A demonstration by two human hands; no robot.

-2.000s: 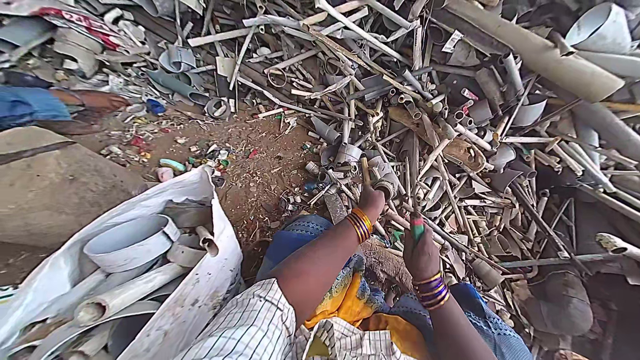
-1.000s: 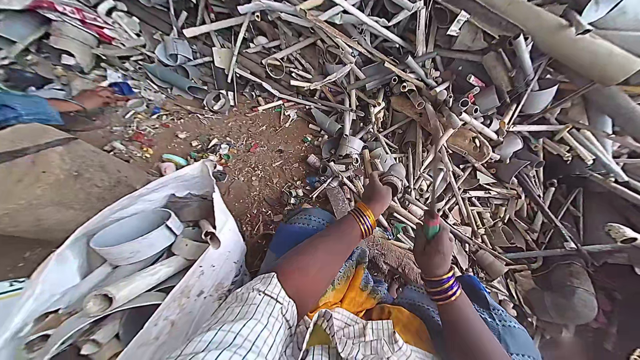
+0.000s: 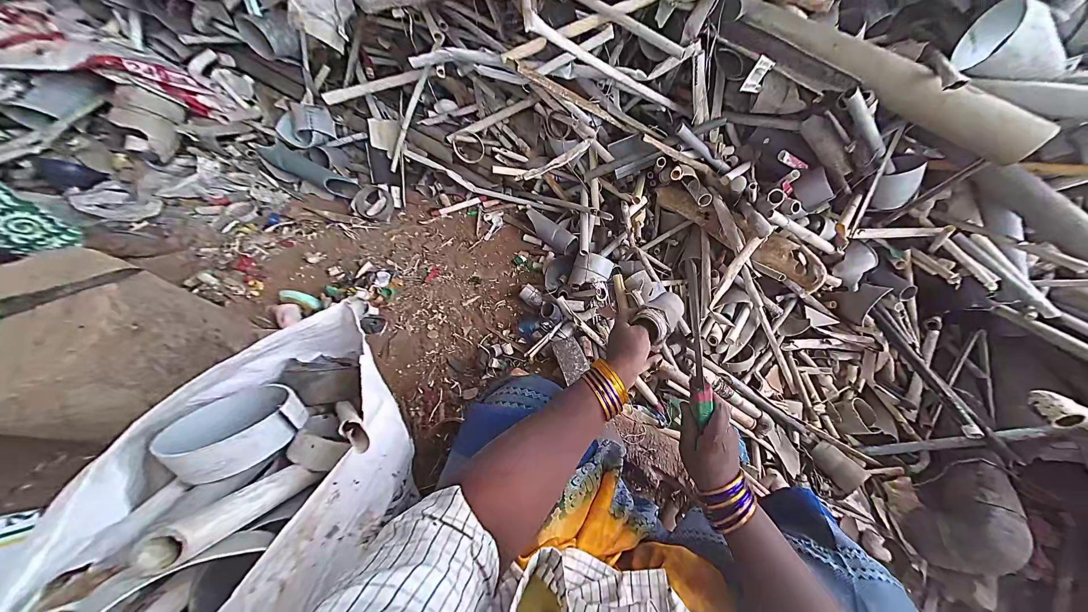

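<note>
My left hand (image 3: pixel 631 350), with bangles at the wrist, is closed on a grey plastic pipe fitting (image 3: pixel 661 316); a short tan pipe piece (image 3: pixel 620 293) sticks up beside its fingers. My right hand (image 3: pixel 711 446) grips the red and green handle (image 3: pixel 702 404) of a long-bladed tool, whose dark blade (image 3: pixel 695 319) points away from me, just right of the fitting. Under and between the hands is a rough brown block (image 3: pixel 650 446), partly hidden by them. The exact grip of the left fingers is hard to see.
Broken plastic pipes (image 3: pixel 782 340) are heaped ahead and right, with a large pipe (image 3: pixel 901 81) on top. A white sack (image 3: pixel 387 442) holding pipe pieces (image 3: pixel 225 433) stands at left, near a flat stone slab (image 3: pixel 110 348). Small scraps litter the dirt (image 3: pixel 442 297).
The other person's hand at the far left, seen in both earlier frames, is out of view; green patterned cloth now shows there. Both my hands keep their holds.
</note>
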